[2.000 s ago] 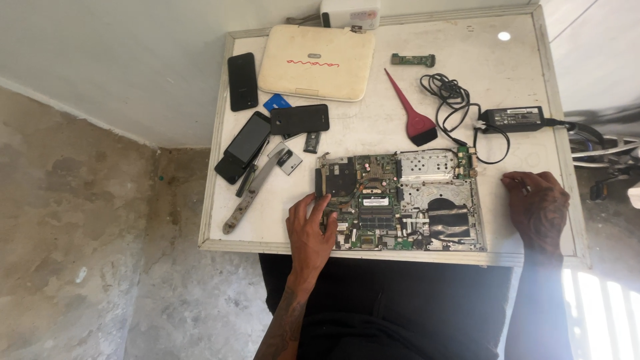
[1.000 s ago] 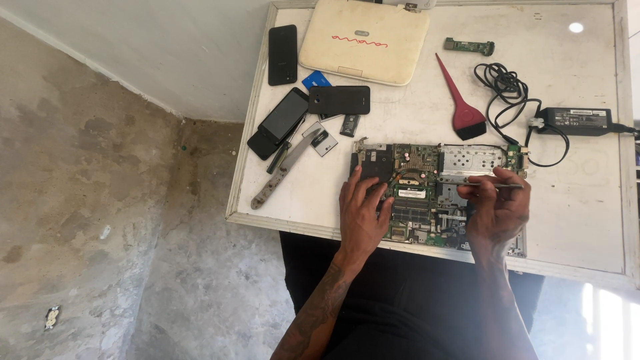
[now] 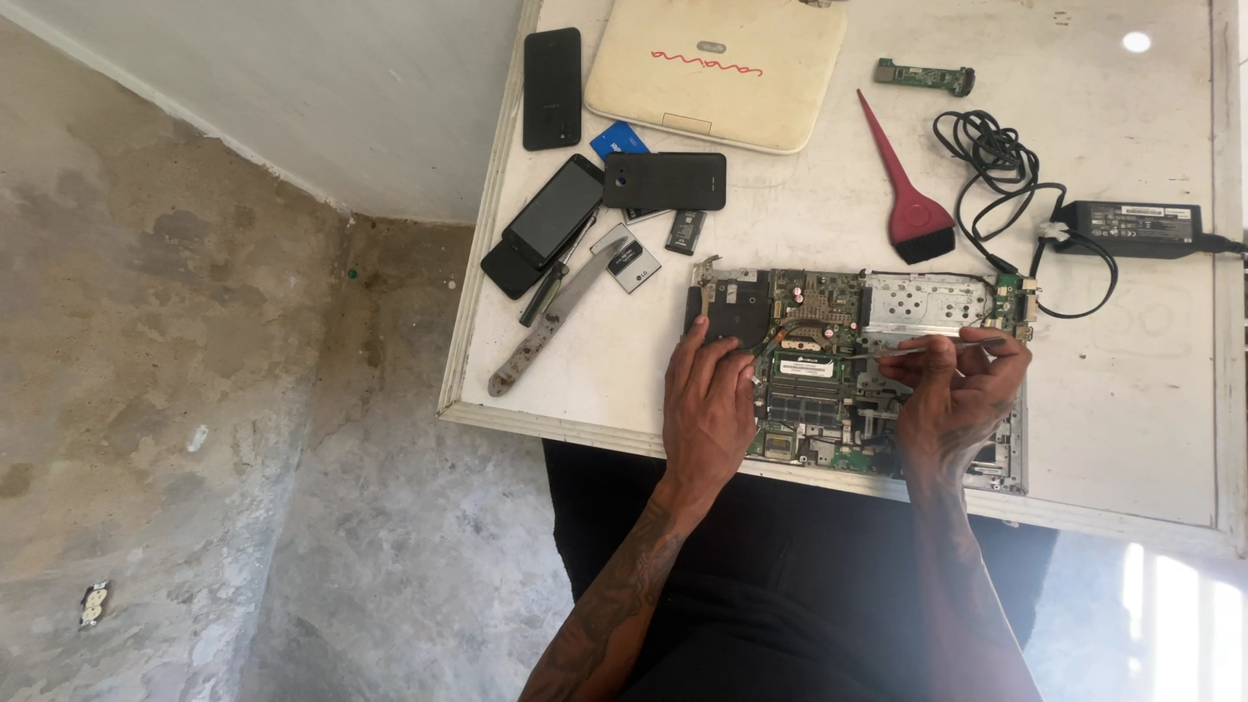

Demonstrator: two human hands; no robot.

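An opened laptop base with its circuit board exposed (image 3: 885,402) lies along the table's near edge. My left hand (image 3: 710,400) rests on its left part, fingers spread over the black fan area (image 3: 741,310). Between the fingers and thumb of my right hand (image 3: 951,395) is a thin metal tool (image 3: 909,348), perhaps tweezers or a screwdriver. It lies nearly level, its tip pointing left toward the memory module (image 3: 805,367), which bears a white label. Whether the tip touches the board cannot be told. My right palm hides part of the base's right side.
Behind the base lie a red brush with black bristles (image 3: 915,210), a small green circuit board (image 3: 924,76) and a black power adapter (image 3: 1131,226) with coiled cable. A cream laptop (image 3: 717,73), phones (image 3: 665,180), phone batteries (image 3: 626,257) and a worn knife (image 3: 551,336) are farther left.
Two seconds ago my right hand was beside the base, over the table at the right; it has moved left over the base, where it now holds the thin tool. The view has shifted.
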